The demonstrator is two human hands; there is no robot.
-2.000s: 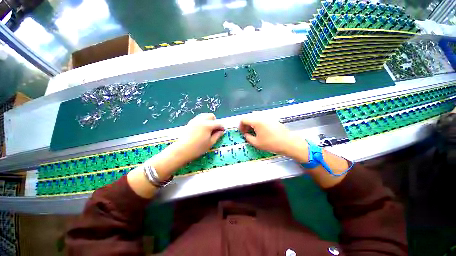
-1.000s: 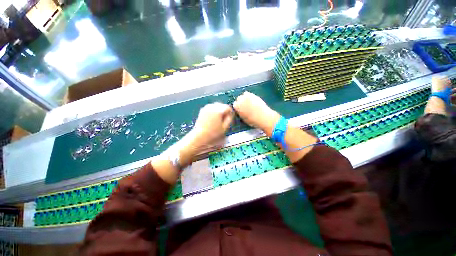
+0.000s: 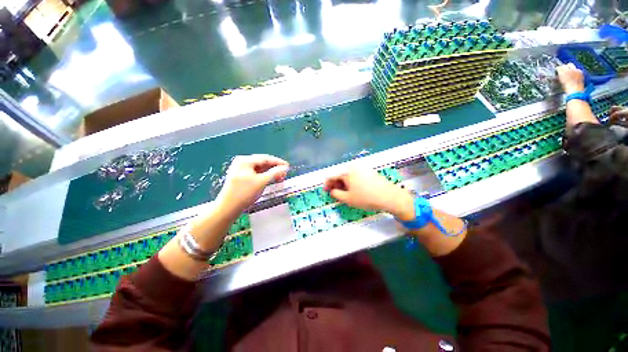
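A green circuit board panel (image 3: 313,221) with blue parts lies on the conveyor in front of me. My right hand (image 3: 365,190) is over this panel, thumb and fingertips close together. My left hand (image 3: 249,180) is raised above the conveyor's back rail and the mat edge, fingertips pinched. Any tiny part in either hand is too small to tell. Silvery leaded components (image 3: 134,172) lie loose on the left of the green mat (image 3: 275,146); some are hidden behind my left hand. A small dark component cluster (image 3: 313,125) lies further right.
A tall stack of panels (image 3: 441,79) stands on the mat's right, a pale label (image 3: 421,119) at its foot. More panels (image 3: 496,155) lie along the conveyor on both sides. A cardboard box (image 3: 127,113) is behind left. A neighbour's hand (image 3: 570,79) is near a blue bin (image 3: 585,62).
My hands were together over the mat by the dark cluster; they have moved apart and back towards the conveyor, the right over the panel. The neighbour's hand has moved from the line towards the blue bin.
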